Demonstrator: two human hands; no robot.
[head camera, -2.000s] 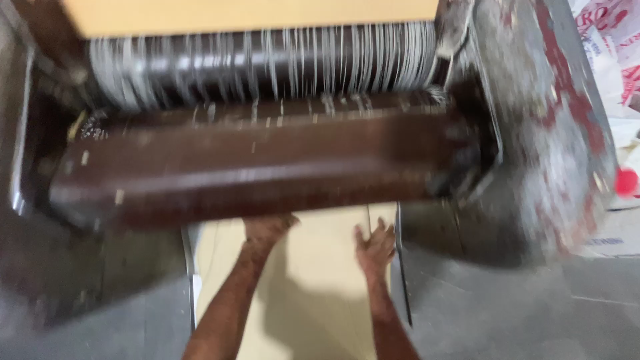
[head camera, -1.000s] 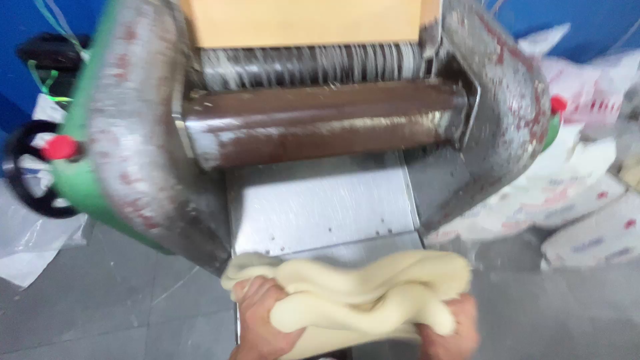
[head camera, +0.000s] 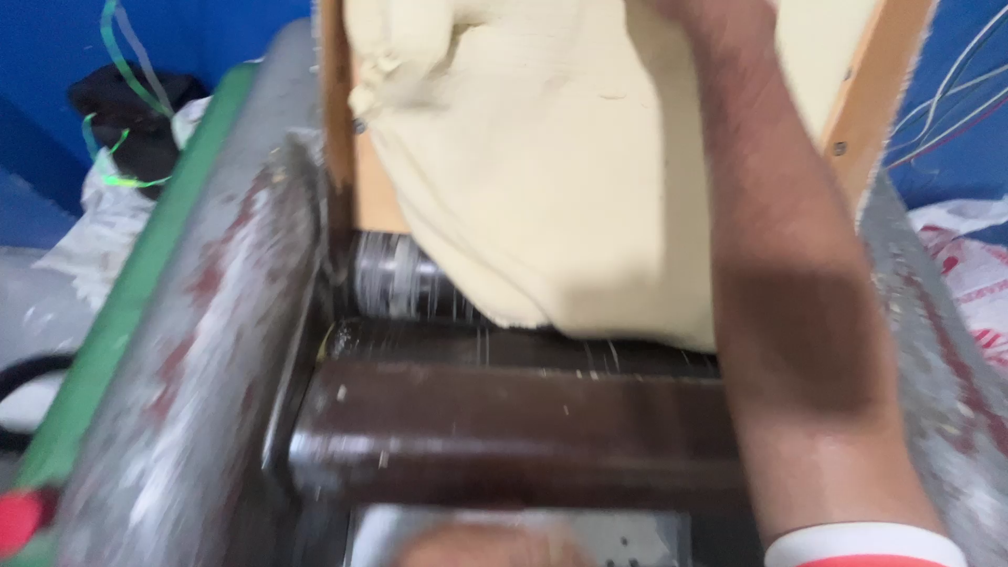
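A thick sheet of pale dough (head camera: 567, 173) lies on the sloping wooden feed board, its lower edge at the metal roller (head camera: 402, 276) of a dough sheeter. My right arm reaches up over the brown guard bar (head camera: 520, 433), and my right hand (head camera: 701, 12) is at the dough near the top edge, mostly cut off, its fingers hidden. Low in the view, below the guard bar and over the metal tray (head camera: 650, 535), is a blurred patch of skin, apparently my left hand (head camera: 488, 547); its fingers cannot be made out.
The sheeter's worn grey side housings (head camera: 213, 315) flank the roller. A red knob (head camera: 20, 520) and part of a black handwheel (head camera: 31, 386) are at the left. Plastic bags (head camera: 976, 276) lie at the right, near loose cables (head camera: 945, 102). A blue wall stands behind.
The folded dough, held in both hands below the guard bar one second ago, now lies on the feed board above the roller. My right hand has moved up over the machine. The view has shifted closer.
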